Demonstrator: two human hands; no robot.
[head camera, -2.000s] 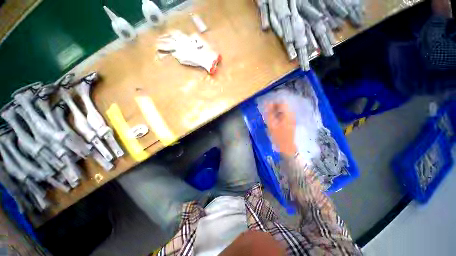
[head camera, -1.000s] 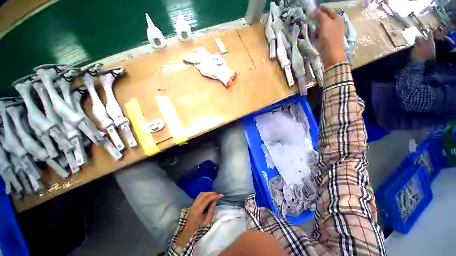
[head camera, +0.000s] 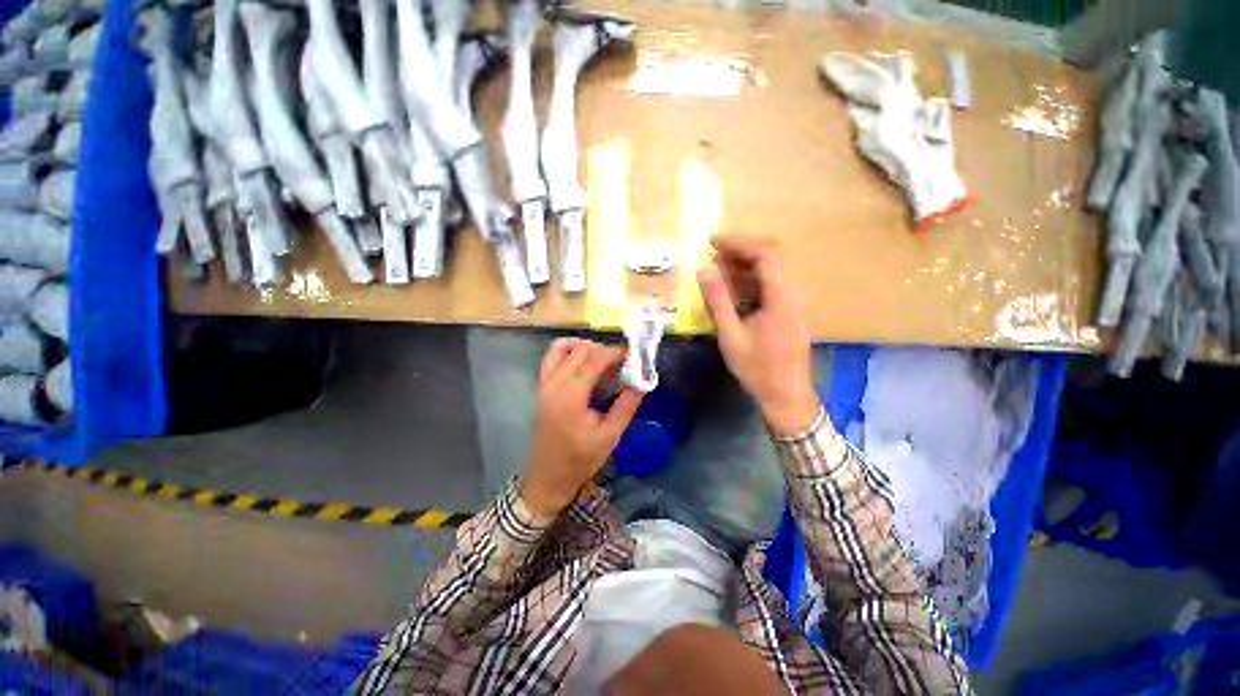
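Observation:
My left hand (head camera: 582, 408) holds a small white-grey part (head camera: 643, 348) between thumb and fingers at the bench's front edge. The part stands roughly upright, seen end-on, so its full length is hidden. My right hand (head camera: 759, 320) is just right of the part, fingers curled and apart, with nothing visible in it. A small pale round disc (head camera: 650, 257) lies on the bench beyond the part, between two yellow tape strips (head camera: 608, 224). Long grey-white handle assemblies (head camera: 437, 116) lie in a row to the left.
More handles (head camera: 1159, 218) lie at the bench's right end. A white glove (head camera: 898, 136) and small pale block (head camera: 960, 79) lie behind. A blue bin (head camera: 1040, 462) with a white liner stands by my right leg. A blue crate (head camera: 112, 231) stands at the left end.
The view has turned left. My right hand has come back from the right-hand handles to the middle. My left hand has risen from my lap and now holds the part.

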